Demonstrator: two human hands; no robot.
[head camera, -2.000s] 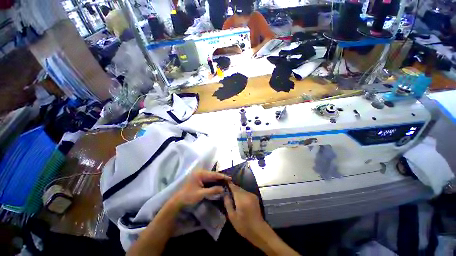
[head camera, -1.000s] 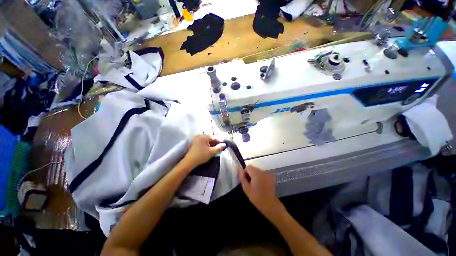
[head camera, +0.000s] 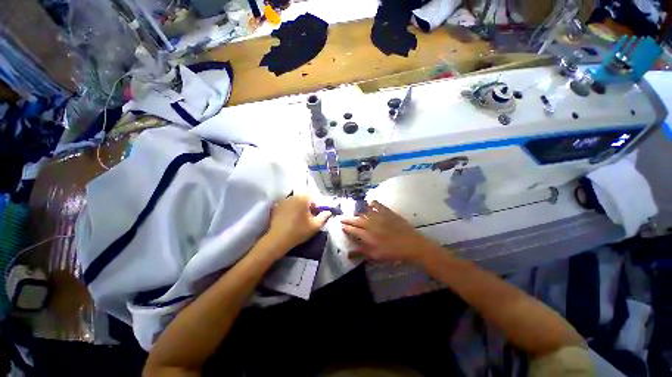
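Observation:
The light grey garment body (head camera: 199, 228) with black bands lies in a heap left of the needle and under my left forearm. My left hand (head camera: 295, 221) pinches the dark seam edge (head camera: 326, 210) just left of the presser foot (head camera: 358, 203). My right hand (head camera: 377, 232) lies at the presser foot's front right, fingers bent over the cloth; whether it grips cloth is hidden. A white and black patch of cloth hangs below my left hand. The white sewing machine (head camera: 471, 162) with its blue stripe stands behind my right hand.
Black cut pieces (head camera: 295, 46) lie on the wooden board (head camera: 346, 60) behind the machine. White cloth (head camera: 625, 193) hangs by the handwheel. A grey and black garment bundle (head camera: 575, 294) is heaped below right. A small cream and black device (head camera: 31, 293) is at the far left.
My right hand has moved up from the dark edge below the needle to beside the presser foot. My left hand stays near the needle, and the garment heap has shifted slightly left in view.

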